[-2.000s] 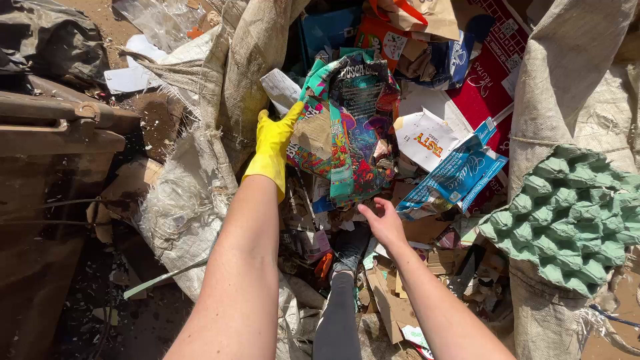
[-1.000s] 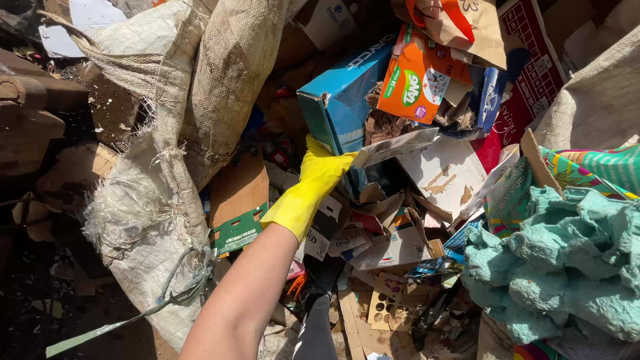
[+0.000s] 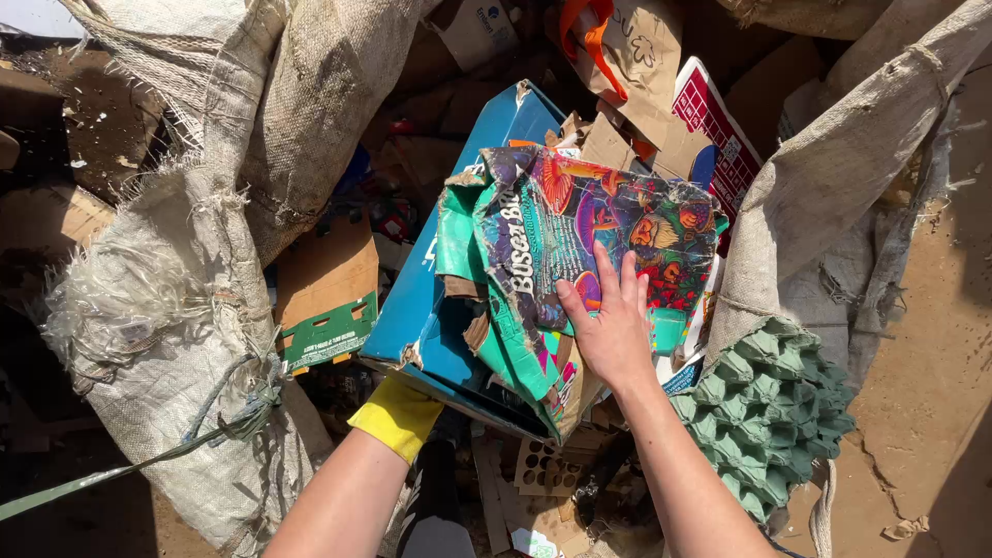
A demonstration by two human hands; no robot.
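A crushed printed cardboard box (image 3: pixel 542 256), colourful with mushrooms on its face, lies over a blue cardboard box (image 3: pixel 465 209). Bare and spread, my right hand (image 3: pixel 616 329) presses flat on the printed box. My left hand (image 3: pixel 399 415), in a yellow glove, reaches under the lower end of the blue box; its fingers are hidden, so its grip does not show. The blue box is tilted, with its lower end towards me. Beside my right forearm sits a stack of green egg cartons (image 3: pixel 763 415).
A woven sack's folded edge (image 3: pixel 310 124) rises at left, its other side (image 3: pixel 814 170) at right. Between them lie a brown paper bag (image 3: pixel 635 54) with an orange handle, a red printed card (image 3: pixel 717 132), a brown and green carton piece (image 3: pixel 329 291) and loose cardboard scraps.
My right hand, out of view one second ago, is back on the printed box, which now lies over the blue box. My left hand has moved from beside the blue box to beneath its lower end.
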